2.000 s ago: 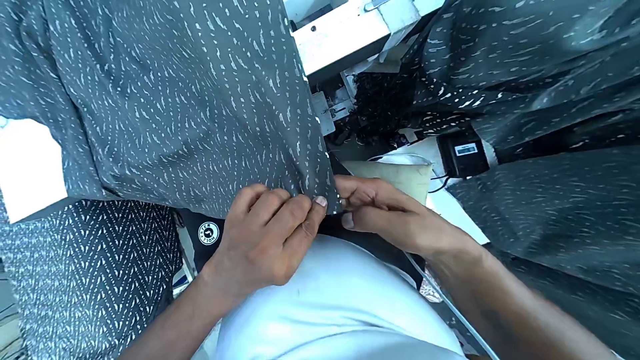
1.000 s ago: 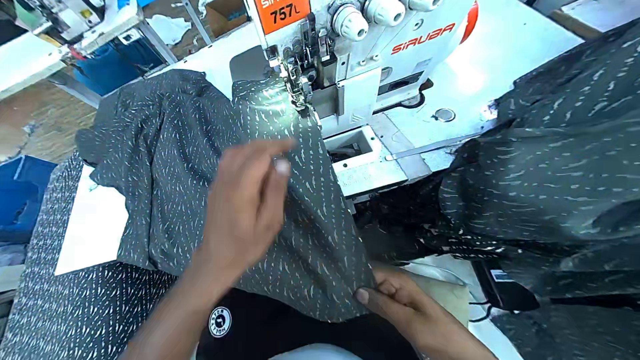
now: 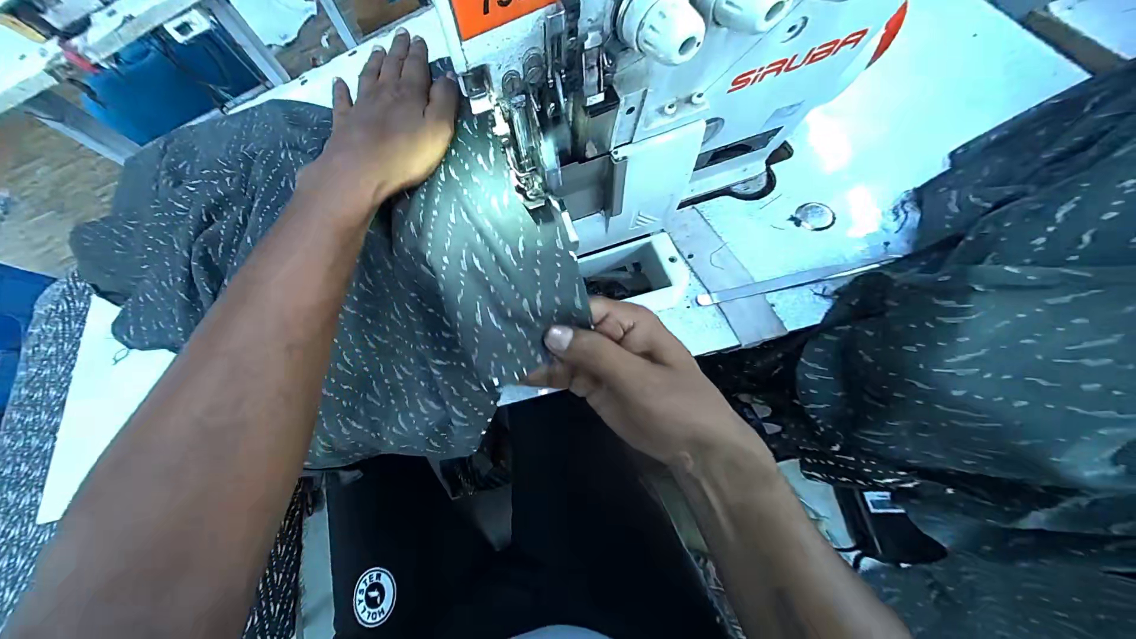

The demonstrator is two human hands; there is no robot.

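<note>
Dark grey patterned fabric (image 3: 497, 266) lies across the bed of a white Siruba overlock sewing machine (image 3: 674, 124), its right edge running to the lit presser foot (image 3: 530, 182). My left hand (image 3: 390, 124) rests flat on the fabric, left of the presser foot, with fingers extended toward the back. Near the table's front edge, my right hand (image 3: 626, 364) pinches the fabric's edge between thumb and fingers.
More patterned fabric (image 3: 994, 355) is heaped at the right. A thin metal strip (image 3: 790, 282) lies on the machine table. A white sheet (image 3: 98, 399) is at the left, and a blue container (image 3: 169, 80) stands behind at the upper left.
The fabric has moved from near my lap up to the presser foot. My left hand has let go of the edge and moved forward beside the foot; my right hand still holds the edge.
</note>
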